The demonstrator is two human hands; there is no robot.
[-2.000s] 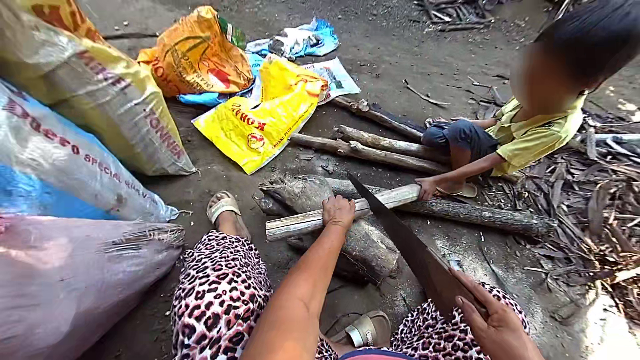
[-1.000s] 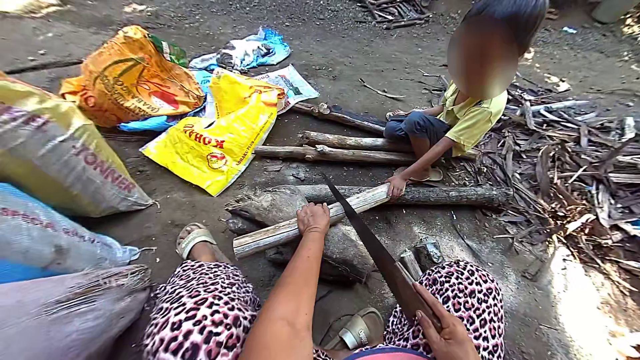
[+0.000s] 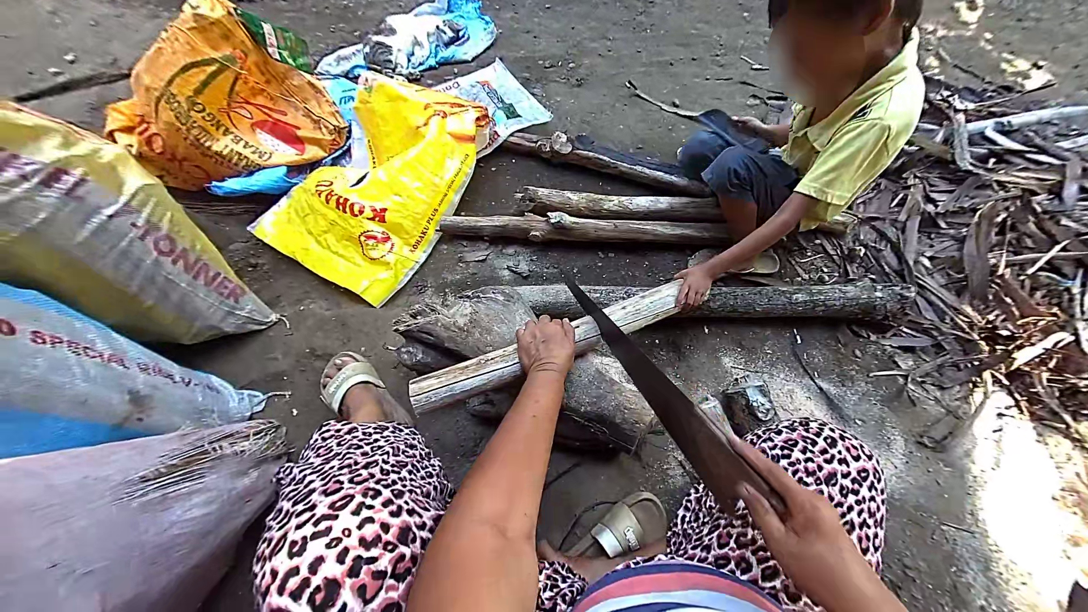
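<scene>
My left hand (image 3: pixel 546 344) grips a pale split branch (image 3: pixel 467 374) that lies slantwise across a thick log piece (image 3: pixel 608 399). In my right hand (image 3: pixel 786 510) is the handle end of a handsaw (image 3: pixel 650 382); its long dark blade points up and to the left, with its tip near the branch. Whether the blade touches the wood cannot be told. A person in a yellow shirt (image 3: pixel 858 144) sits opposite, one hand (image 3: pixel 695 286) on the branch's far end. The saw's handle is hidden by my right hand.
Filled sacks (image 3: pixel 110 357) stand at the left. A yellow plastic sack (image 3: pixel 382 204) and an orange sack (image 3: pixel 229 102) lie on the ground. Several branches (image 3: pixel 595 229) lie beyond the log, with a long round one (image 3: pixel 790 300) behind the branch. Dry leaves and sticks (image 3: pixel 994 229) are heaped at the right.
The view has shifted. My left hand stays on the branch and my right on the saw. The seated person's head has turned or moved; one hand remains at the branch.
</scene>
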